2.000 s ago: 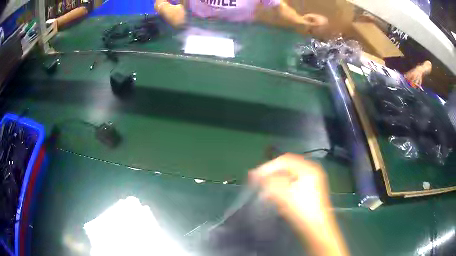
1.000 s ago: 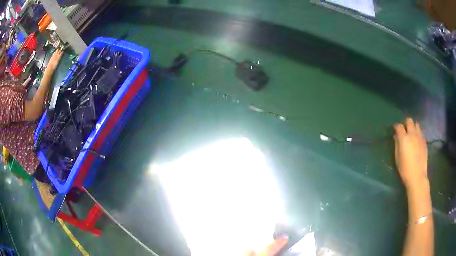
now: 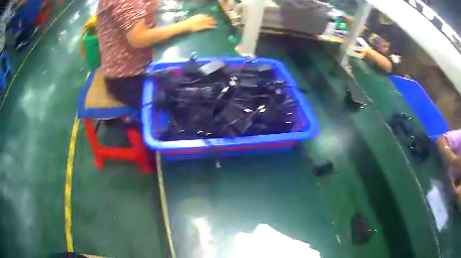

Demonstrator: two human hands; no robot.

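Neither of my hands is in the picture. A blue-rimmed turnover basket [image 3: 227, 142] stands nearest in front of me, heaped with black power adapters [image 3: 242, 103] and cords. A narrow red band shows under its blue rim. The glaring white sheet [image 3: 273, 244] lies on the green bench at the bottom, cut off by the edge. Loose black adapters lie right of the basket, one at its corner [image 3: 322, 169] and one lower down [image 3: 361, 229]. The picture is blurred.
A co-worker [image 3: 124, 35] in a patterned top sits at the upper left on a stool with red legs [image 3: 121, 153]. The green conveyor belt [image 3: 333, 201] with a dark stripe runs down the right. A blue bin [image 3: 419, 103], a pale sheet [image 3: 437, 204] and another person's sleeve [image 3: 455, 141] are beyond it.
The view has swung left, so the basket is now central and the white sheet is lower. Both my hands, visible one second ago, are out of the picture.
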